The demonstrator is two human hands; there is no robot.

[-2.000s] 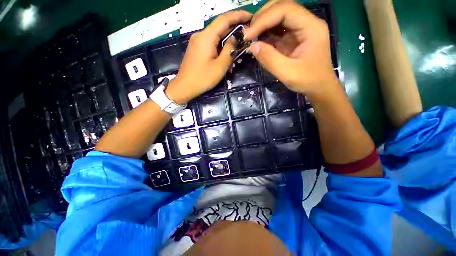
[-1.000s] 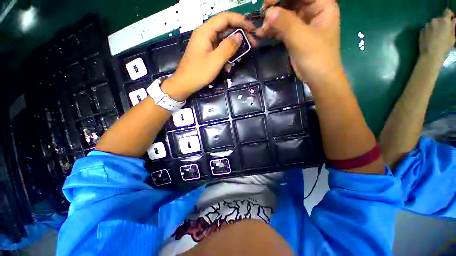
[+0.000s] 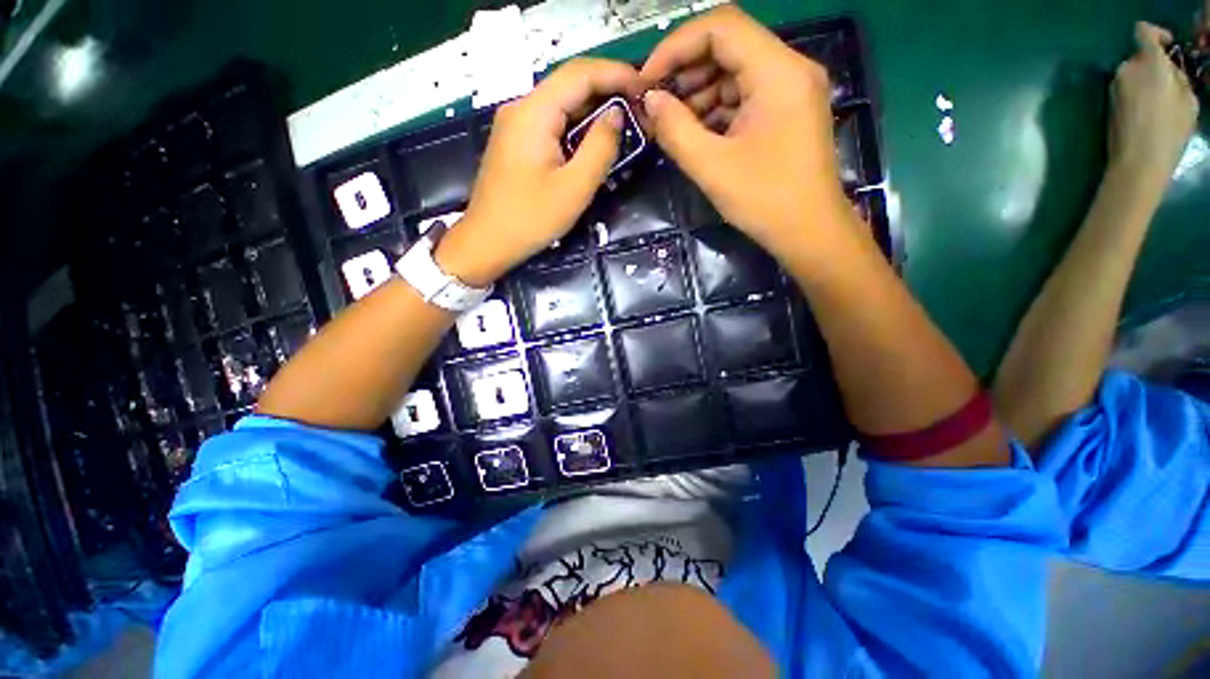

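Observation:
A small square housing (image 3: 620,137), black inside with a thin white rim, is held in my left hand (image 3: 537,166) above the upper part of the black blister tray (image 3: 650,348). My right hand (image 3: 756,146) is beside it, thumb and index fingertips together at the housing's upper right corner. Whether a tiny part is between those fingertips cannot be told. Several square units, white side up (image 3: 500,394), sit in the tray's left pockets. Three black-faced housings (image 3: 581,452) lie in the nearest row.
A darker gridded tray (image 3: 199,292) lies at the left. A pale strip (image 3: 398,100) with small white bits runs along the tray's far edge. White bits (image 3: 945,120) lie on the green surface at right. Another person's arm (image 3: 1095,252) in a blue sleeve is at far right.
My right hand has come back from the far edge to the housing. The black tray and its units have shifted slightly nearer. The other person's arm has swung outward to the right since the first frame.

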